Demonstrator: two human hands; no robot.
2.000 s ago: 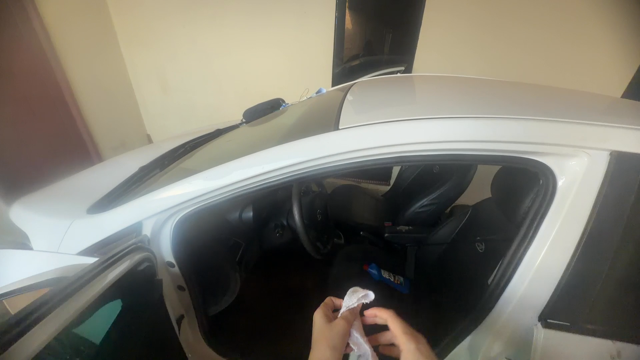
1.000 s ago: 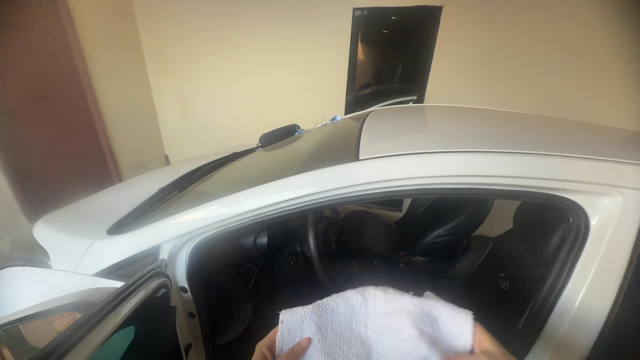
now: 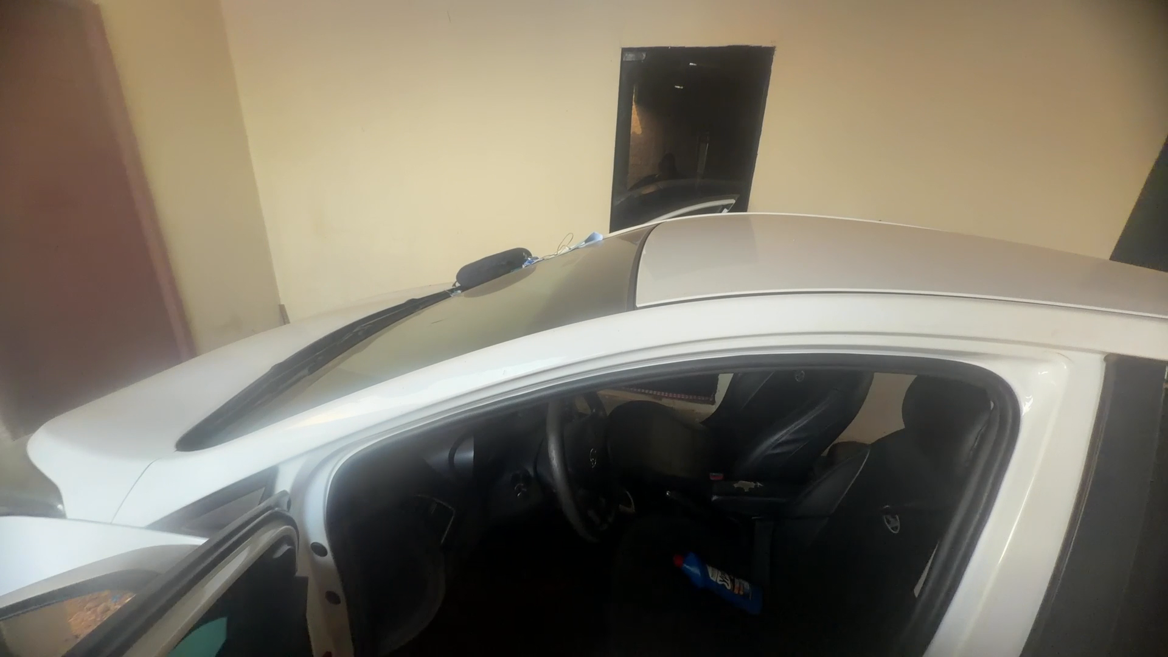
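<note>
Neither of my hands shows in the head view now, and the white cloth is also out of sight. A white car fills the lower part, its front door standing open at the lower left. Through the door opening I see the black steering wheel and dark front seats. On the near seat lies a blue bottle with a red cap, tilted on its side. The footwell below the wheel is too dark to make out.
The white roof and the door frame arch over the opening. A black wiper lies along the windshield, near a dark elongated object by the glass. Behind the car stands a cream wall with a dark-framed glass panel.
Both hands and the white cloth, which was bunched up and then spread open between them, have left the view at the bottom.
</note>
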